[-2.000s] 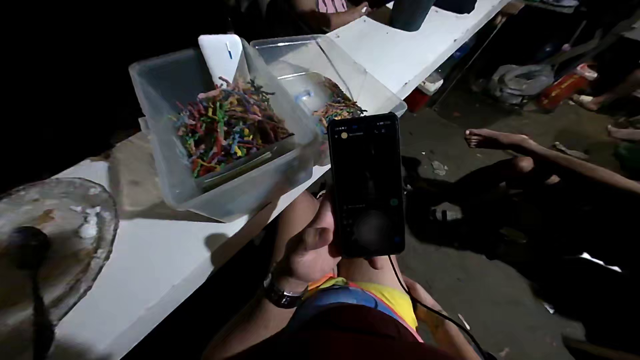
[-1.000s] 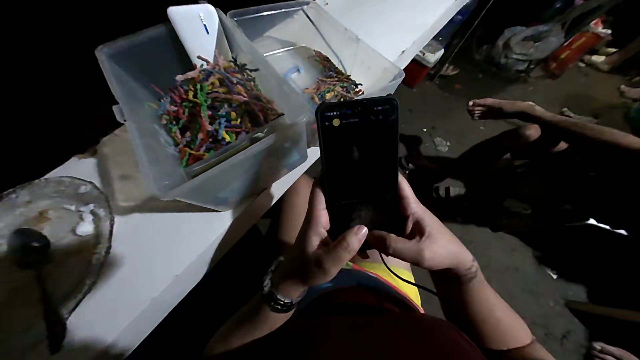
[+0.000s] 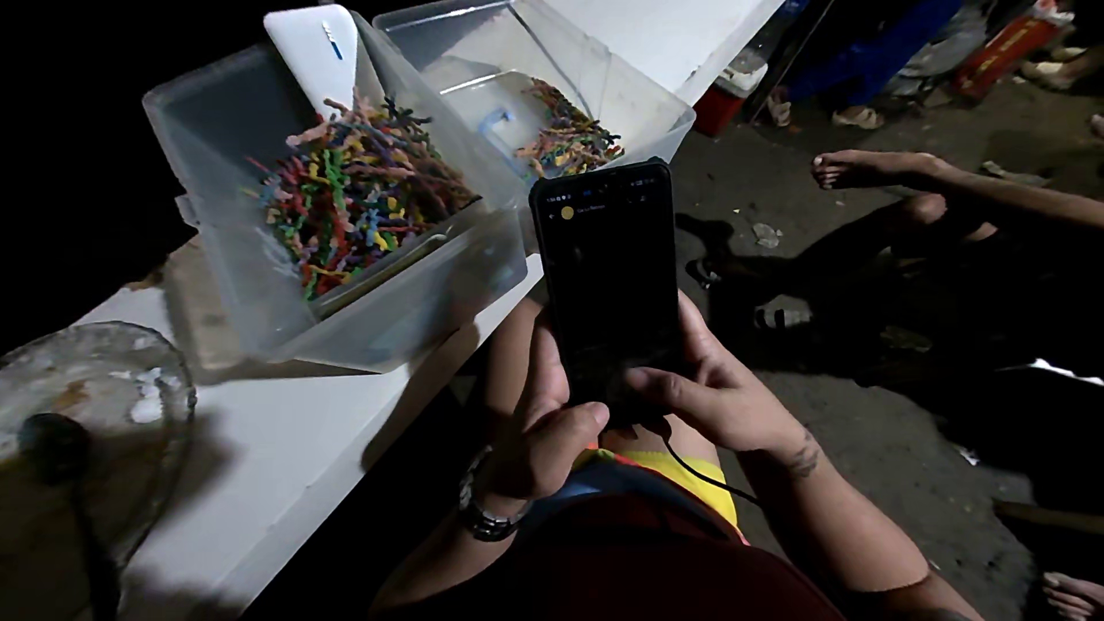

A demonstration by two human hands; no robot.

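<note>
A dark smartphone (image 3: 612, 285) stands upright between my two hands, its dim screen facing me. My left hand (image 3: 548, 423), with a watch (image 3: 490, 517) on the wrist, grips its lower left side, the thumb near the bottom edge. My right hand (image 3: 720, 392) holds the lower right side, with the thumb over the lower screen. A thin black cable (image 3: 703, 474) hangs from the phone's bottom end. Beyond the phone, a translucent plastic bin (image 3: 414, 302) holds many colourful twisted pieces (image 3: 345, 198) and a white device (image 3: 315, 52), perhaps a power bank. My fingers behind the phone are mostly hidden.
A second plastic container (image 3: 647, 112) with similar pieces sits behind the bin on the white tabletop (image 3: 285, 457). At left lies a round plate (image 3: 185, 388) with a dark spoon (image 3: 56, 448). Another person's bare leg (image 3: 975, 177) extends at right; a red and white cooler (image 3: 733, 90) stands beyond.
My right hand has come up to the phone, absent from its right side two seconds ago. Since one second ago, its thumb has moved onto the lower screen. Blue clothing now shows at the upper right.
</note>
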